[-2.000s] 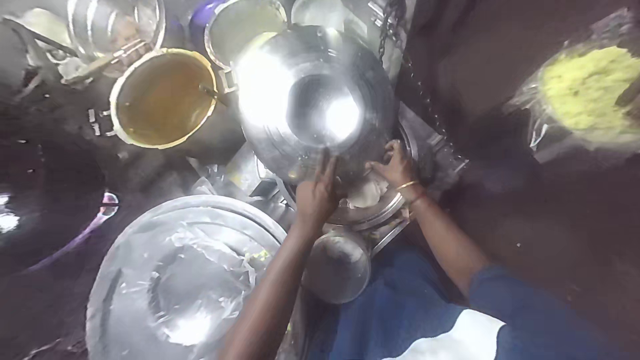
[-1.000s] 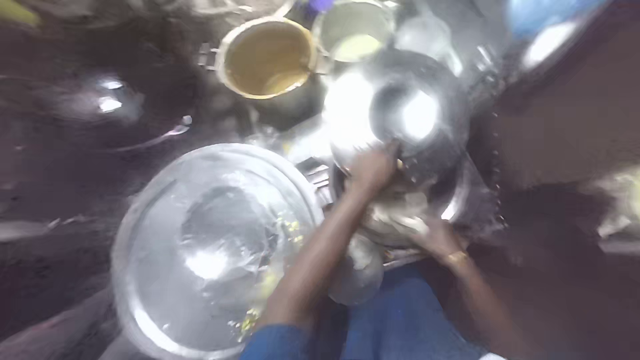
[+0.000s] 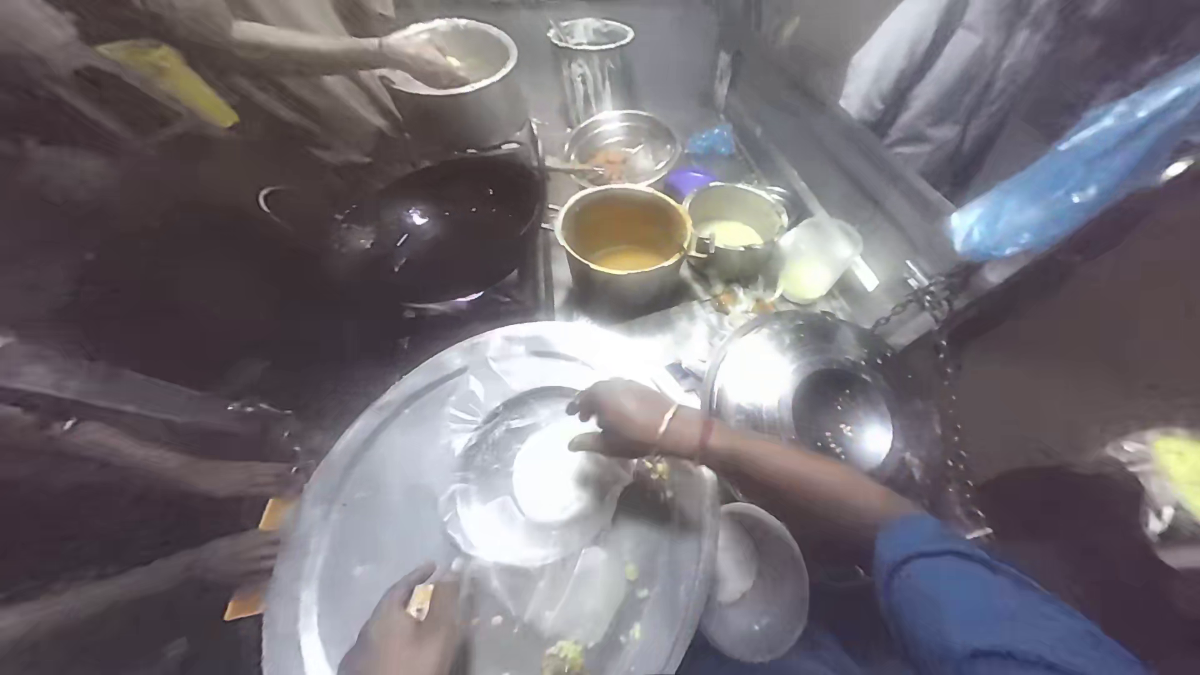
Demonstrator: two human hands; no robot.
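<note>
A wide round metal tray point(image 3: 375, 469) lies below me, with plastic film and a bright round piece point(image 3: 553, 473) near its middle. My right hand point(image 3: 623, 417), with a bangle, hovers over that piece with fingers spread and curved; no object shows in it. At the lower left of the tray is my left hand point(image 3: 408, 623), blurred, with a small pale orange thing point(image 3: 420, 602) at its fingers; whether it is gripped is unclear. Green and yellow crumbs point(image 3: 564, 656) lie on the tray's near part. To the right sits a shiny domed metal vessel point(image 3: 750, 375).
Beyond the tray stand a pot of orange-brown liquid point(image 3: 623, 258), a pot of pale batter point(image 3: 731, 232), a plastic jug point(image 3: 817, 258) and a dark wok point(image 3: 459, 225). A clear bowl point(image 3: 755, 581) is at right. Another person's hands point(image 3: 234, 553) reach in at left; another's point(image 3: 422, 58) is over a far pot.
Both my hands have left the domed metal vessel and are now over the wide tray. The view has swung left and up, bringing other people's hands into sight.
</note>
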